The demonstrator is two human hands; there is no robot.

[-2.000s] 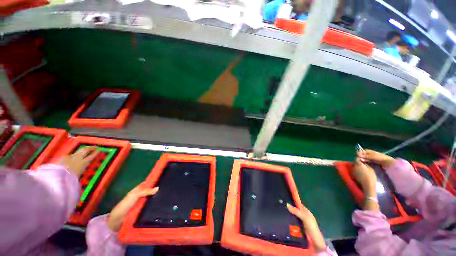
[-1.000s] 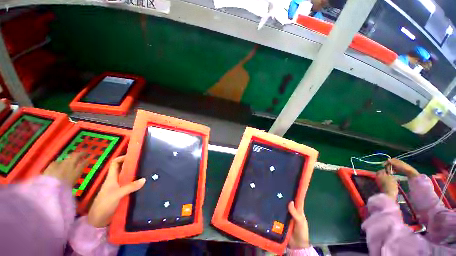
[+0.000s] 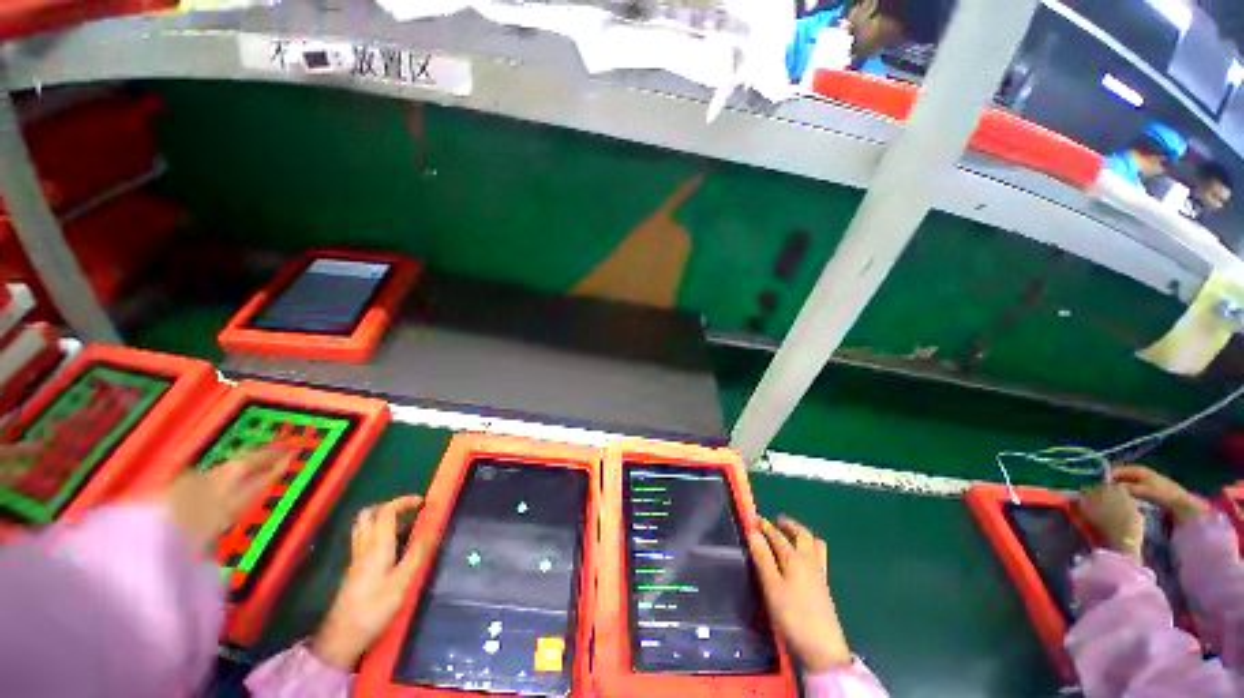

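Two tablets in red-orange frames lie side by side on the green bench, their frames touching. The left tablet (image 3: 502, 580) shows a dark screen with small white and green marks and an orange square low at right. The right tablet (image 3: 693, 566) shows lines of small green and white text. My left hand (image 3: 368, 580) holds the left frame's outer edge. My right hand (image 3: 802, 589) holds the right frame's outer edge. Both hands are bare, with pink sleeves.
At left, a neighbour's hand (image 3: 243, 491) touches a tablet with a green and red grid (image 3: 293, 477). Another framed tablet (image 3: 322, 297) lies on the dark ledge (image 3: 546, 366). At right, a neighbour's hands work by white cables (image 3: 1078, 457). A slanted metal post (image 3: 873, 246) stands behind.
Both tablets have come down from a raised, tilted hold to the bench and together. The right screen changed from white marks to text lines. The left neighbour's hand moved over its grid.
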